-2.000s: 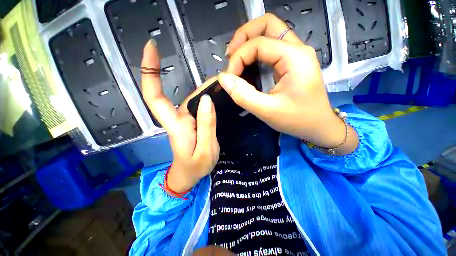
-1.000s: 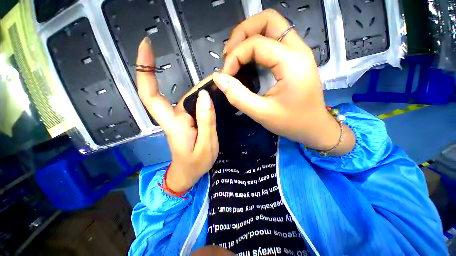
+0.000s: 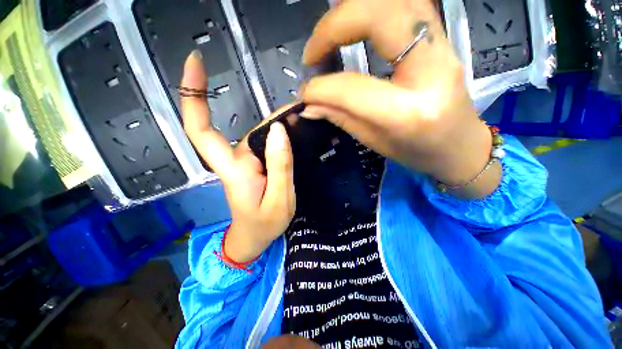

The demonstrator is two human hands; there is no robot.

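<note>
My left hand [image 3: 249, 170] grips a black phone housing [image 3: 320, 153] by its upper left edge, with the thumb on its face. The left index finger is raised, with thin dark strips [image 3: 194, 92] lying across it. My right hand [image 3: 402, 102] is over the housing's top edge, its thumb and index fingertips close together there; whether they hold a strip is too small to tell. The housing's lower part blends into the dark shirt. Behind the hands, a whitish blister tray [image 3: 146, 88] holds black housings in its pockets.
A pale yellow strip sheet [image 3: 51, 102] lies left of the tray. Shiny stacked trays [image 3: 603, 41] stand at the far right. Blue stools are at the left [image 3: 89, 249] and right [image 3: 566, 112], below the bench level. Yellow tape marks the blue floor.
My right hand has turned and looks larger, nearer the camera, its knuckles now reaching the top of the picture. My left hand and the housing have shifted slightly left.
</note>
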